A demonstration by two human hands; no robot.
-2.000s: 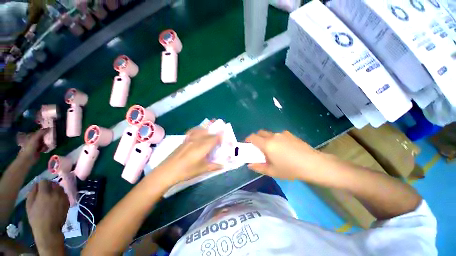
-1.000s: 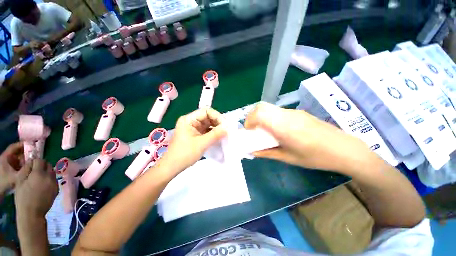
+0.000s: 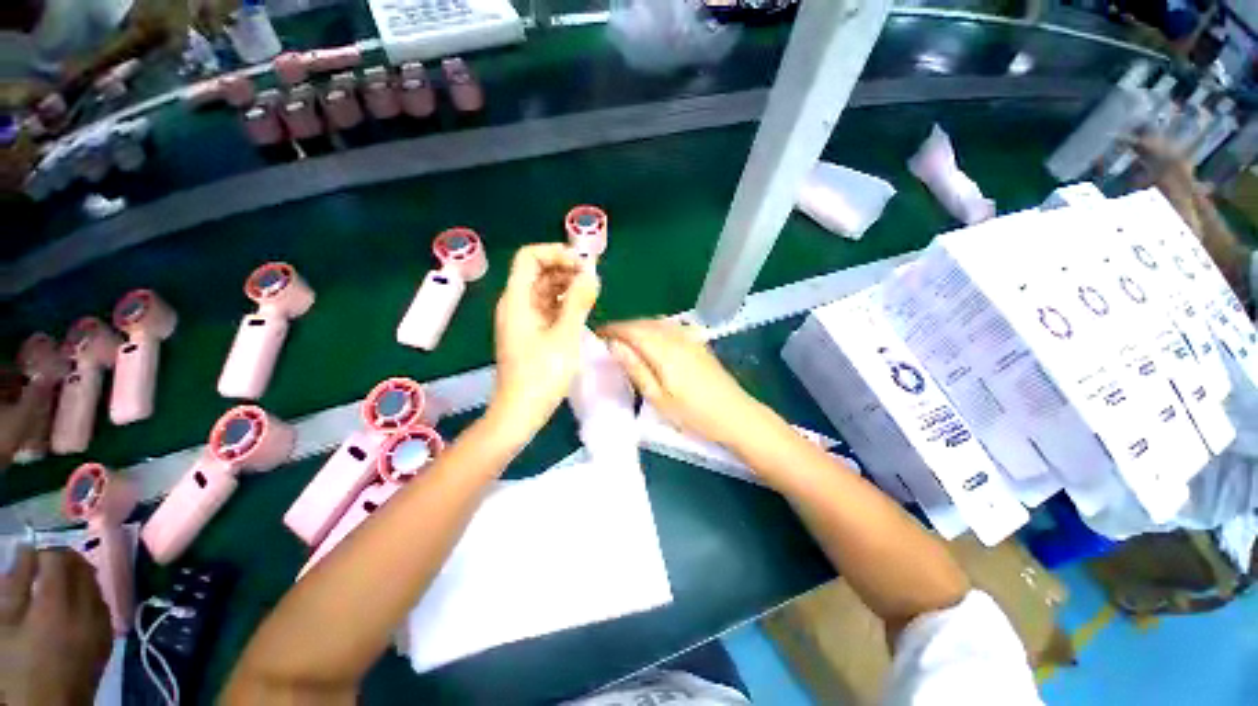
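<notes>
A whitish translucent bag with pink showing through, a bagged fan (image 3: 603, 393), stands upright between my hands above the white sheets (image 3: 552, 566). My left hand (image 3: 542, 331) is curled at the bag's upper left edge, its fingertips partly hidden. My right hand (image 3: 676, 375) is at its upper right side, slightly blurred, with fingers on the bag's edge. Two unbagged pink fans (image 3: 338, 483) lie partly overlapping left of the sheets, behind my left forearm. A long white strip-like item (image 3: 745, 455) lies under my right forearm; I cannot tell what it is.
Several pink fans (image 3: 255, 345) lie on the green belt behind its pale rail. A metal post (image 3: 786, 173) stands ahead. Retail boxes (image 3: 917, 400) are stacked right. Two wrapped bundles (image 3: 844, 200) lie beyond the post. A black power strip (image 3: 173, 634) and another person's hand (image 3: 53, 621) are left.
The bagged fan has gone from lying across between my hands to upright. My left hand is raised, my right hand lower. The view has shifted. The neighbour's hands have moved towards the left edge.
</notes>
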